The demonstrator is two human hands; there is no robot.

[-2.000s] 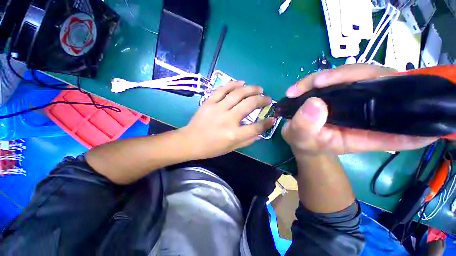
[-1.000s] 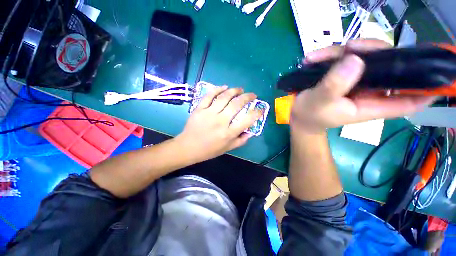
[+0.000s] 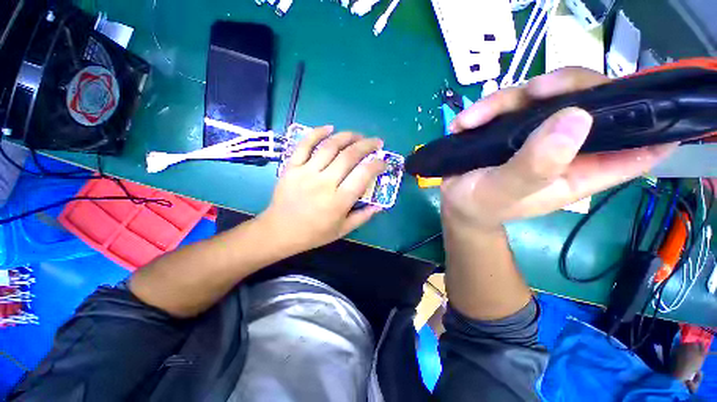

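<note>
My left hand [image 3: 326,184] lies over the white power bank case [image 3: 397,180] and holds it on the green mat near the bench edge. The case's right end shows a small green circuit board [image 3: 385,190]; my fingers hide the middle. White charging cables [image 3: 228,149] run left from the case across the black phone's lower end. My right hand [image 3: 527,149] is closed around the thick black and orange electric screwdriver [image 3: 597,122]. Its tip points left, close to the case's right end; I cannot tell if it touches.
The black phone [image 3: 238,82] and a thin dark rod [image 3: 295,94] lie behind the case. The fan [image 3: 93,94] is at left, a red tray [image 3: 126,224] below the edge. Blue-handled cutters [image 3: 450,110], a yellow-orange sponge [image 3: 427,179] and white covers [image 3: 468,39] are behind; cords [image 3: 578,275] at right.
The screwdriver first moved up and away from the case, uncovering the sponge, then came back down and left towards the case's right end. My left hand stays on the case. The view has shifted.
</note>
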